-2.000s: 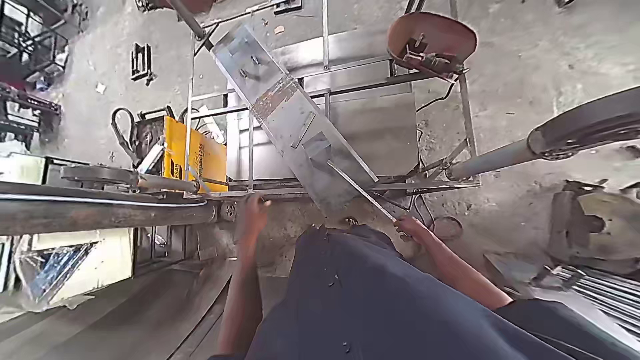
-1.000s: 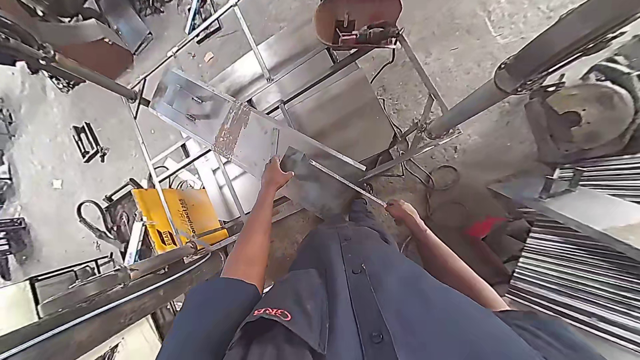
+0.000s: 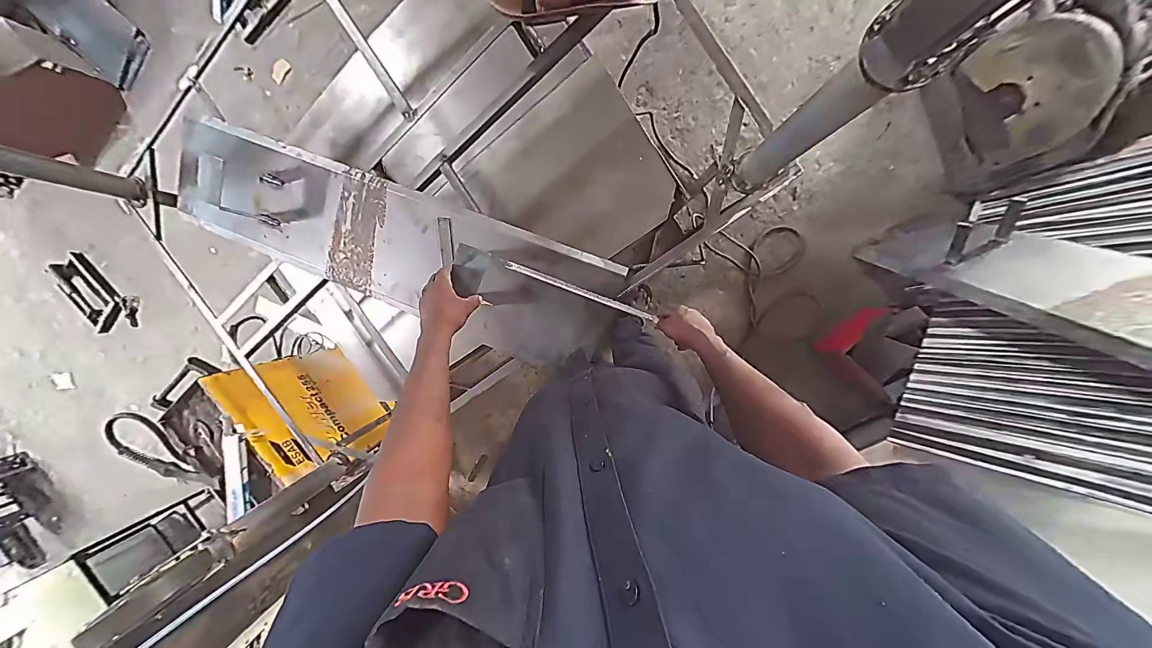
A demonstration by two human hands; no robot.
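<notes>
A long sheet-metal panel (image 3: 405, 238) with a rusty band lies slantwise across a metal frame. On it are a short flat metal bar (image 3: 446, 241) and a dark grey metal plate (image 3: 481, 274). My left hand (image 3: 447, 304) is at the lower end of the short bar and the left edge of the plate; whether its fingers grip either is unclear. My right hand (image 3: 687, 329) is closed around the near end of a thin metal rod (image 3: 576, 291), whose far end reaches the plate.
A yellow ESAB welding machine (image 3: 301, 405) stands at lower left. Stacked metal bars (image 3: 1017, 396) lie at the right, below a disc-shaped machine part (image 3: 1044, 85). Cables (image 3: 778, 252) trail over the floor. A steel pipe (image 3: 810, 135) slants in at upper right.
My left hand, near the frame's edge two seconds ago, has moved onto the panel beside the short bar. My right hand still holds the rod. The view has turned and come closer.
</notes>
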